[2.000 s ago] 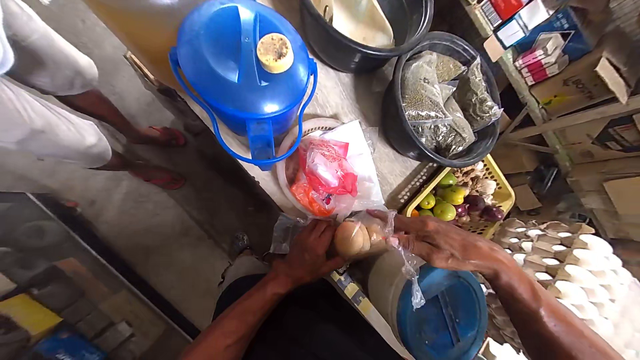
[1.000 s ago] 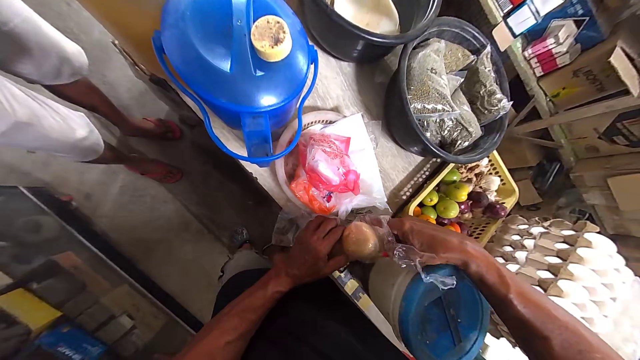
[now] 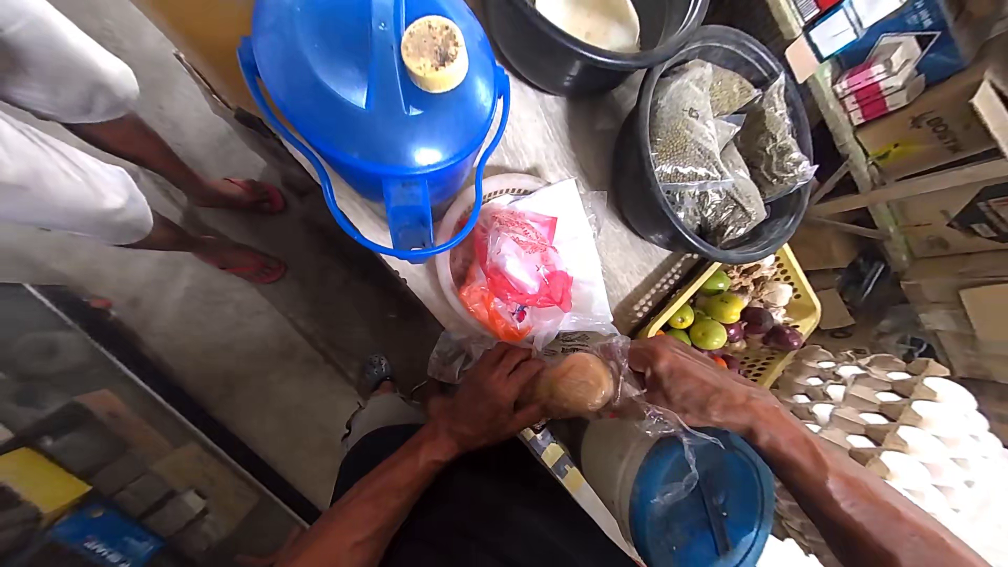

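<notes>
A round brown bread roll (image 3: 581,383), seemingly inside a clear plastic bag (image 3: 618,362), is between my hands. My left hand (image 3: 492,394) is closed around the bag and the roll's left side. On the right, my right hand (image 3: 681,378) grips the bag's other side, its fingertips partly hidden; loose clear film (image 3: 681,457) hangs below it. Just beyond my hands, pink and orange plastic bags (image 3: 520,264) and white paper (image 3: 579,244) lie on a round woven-edged tray (image 3: 504,187).
A blue water jug (image 3: 378,110) stands left. Black tubs (image 3: 630,157), one holding bagged grains, stand behind a yellow basket (image 3: 807,307) of produce. Egg trays (image 3: 882,409) are right, a blue-lidded container (image 3: 701,504) near. Another person's legs (image 3: 165,169) are at left.
Two seconds ago more than one round shape showed in the bag; now one shows plainly at my left hand's fingers. Both hands stay on the bag.
</notes>
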